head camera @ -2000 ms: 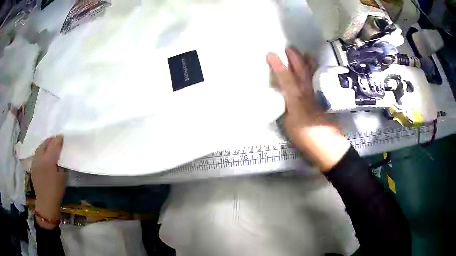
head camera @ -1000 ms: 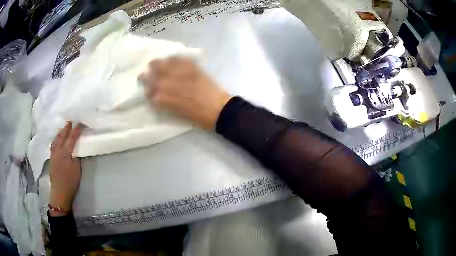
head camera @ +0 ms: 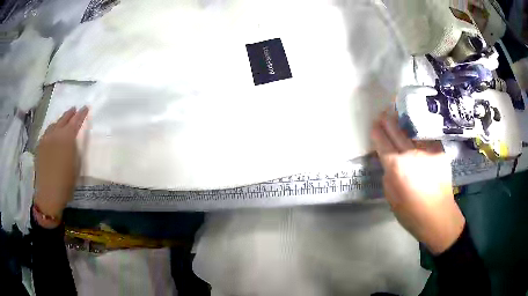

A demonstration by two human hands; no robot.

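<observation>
A white garment piece [head camera: 191,121] lies spread on the machine table, its curved lower edge near the front. A black square label [head camera: 268,61] with small print is on it, right of centre. My left hand [head camera: 59,159] lies at the garment's left edge, fingers extended on the cloth, with a red cord at the wrist. My right hand [head camera: 418,188] is at the garment's lower right corner, fingers extended and slightly apart, a little blurred. Neither hand visibly pinches the cloth; the thumbs are hard to make out.
The sewing machine [head camera: 463,110] stands just right of my right hand, under bright light. A measuring tape strip [head camera: 289,188] runs along the front table edge. White cloth [head camera: 307,248] is over my lap; more hangs at far left [head camera: 23,75]. A white bundle [head camera: 124,272] is at lower left.
The garment, bunched under my right hand one second ago, is now spread out with the black label showing. My right hand has moved right, near the machine. My left hand has shifted slightly left.
</observation>
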